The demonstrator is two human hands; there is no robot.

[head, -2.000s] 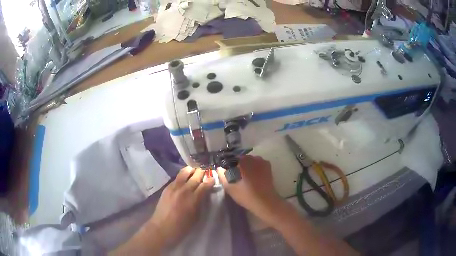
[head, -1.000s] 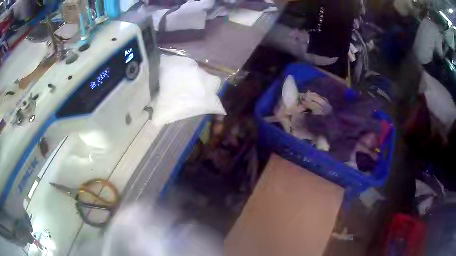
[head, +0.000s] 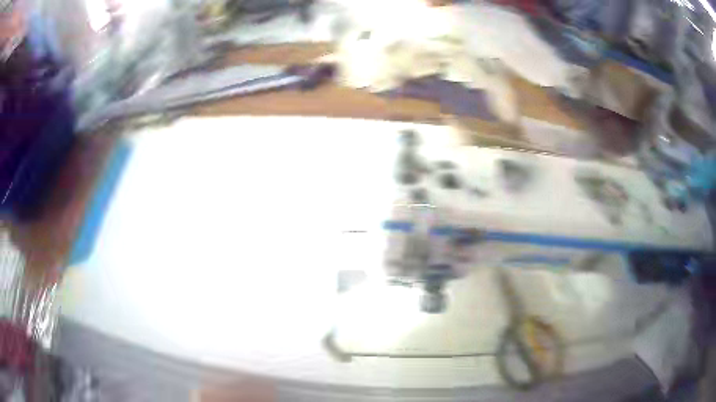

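The view is blurred by motion. The white sewing machine [head: 549, 196] with a blue stripe stands at the right, its needle area [head: 430, 286] near the middle. No garment shows under it. The scissors [head: 530, 357], with one green and one yellow-orange handle, lie right of the needle area. Neither my left hand nor my right hand can be made out. A blurred pinkish-brown patch [head: 235, 391] shows at the bottom edge; I cannot tell what it is.
The white table [head: 220, 228] has a grey front edge and blue tape [head: 104, 202] at left. Cream and purple cut pieces [head: 392, 59] lie behind the machine on the brown surface. A white cloth [head: 667, 341] lies at the right.
The view has swung right to a blue bin, then back left to the machine. The grey-lilac garment and both hands, at the needle two seconds ago, are gone from the table.
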